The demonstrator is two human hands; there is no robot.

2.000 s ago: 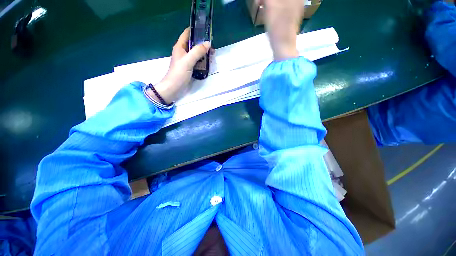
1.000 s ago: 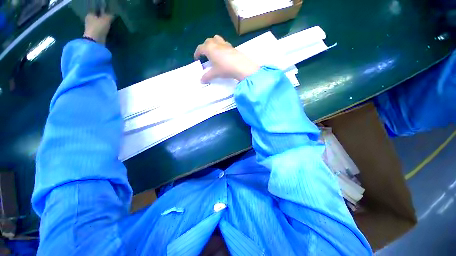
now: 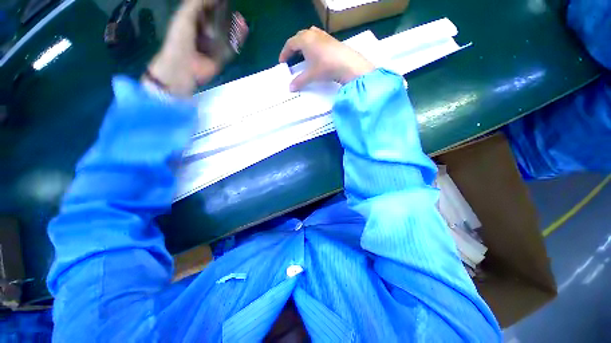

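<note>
My left hand is blurred at the upper left. It holds a dark handheld unit, also blurred and cut by the top edge. Long white strips lie overlapping on the dark green surface in front of me. My right hand rests over the strips, thumb and fingers apart around the end of one strip. Whether a small piece is between its fingers cannot be seen clearly.
A small cardboard box stands beyond the strips, cut by the top edge. Another dark unit lies at the upper left. A large carton with whitish strips inside is below the bench edge at right. Another person's blue sleeve is at far right.
My left hand first left the strips for the far upper left, and is now back nearer with a dark unit. My right hand moved from the small box to the strips and has stayed there.
</note>
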